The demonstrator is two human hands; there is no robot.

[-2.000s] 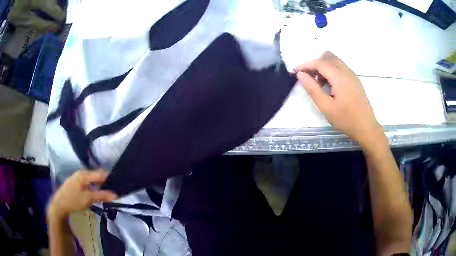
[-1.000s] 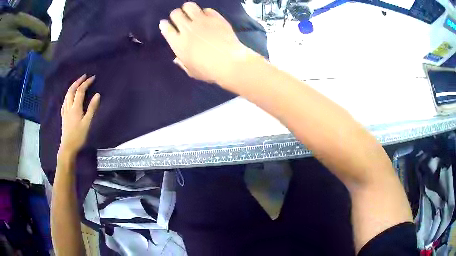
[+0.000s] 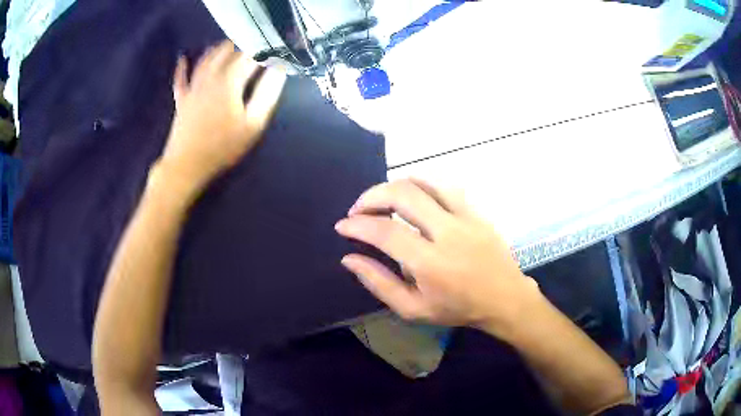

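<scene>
A large dark garment panel [image 3: 268,236] lies flat over the left and middle of the white table, its front edge hanging over the table's front. My left hand [image 3: 219,110] rests on the panel near the presser foot [image 3: 327,77], fingers spread, slightly blurred. My right hand [image 3: 431,252] is on the panel's right edge, fingers apart, fingertips touching the cloth. Neither hand visibly grips the cloth. The blue knob [image 3: 374,83] is right of the presser foot.
The machine head's display strip [image 3: 708,7] is at top right. A dark rectangle in a pale frame [image 3: 695,114] sits on the right. Ruler tape [image 3: 569,244] runs along the front edge. A bundle of grey and black pieces [image 3: 691,301] hangs below right.
The panel has been turned dark side up and now reaches the presser foot. My left hand has moved up and right across it. My right hand has come down to its right edge. The view has shifted.
</scene>
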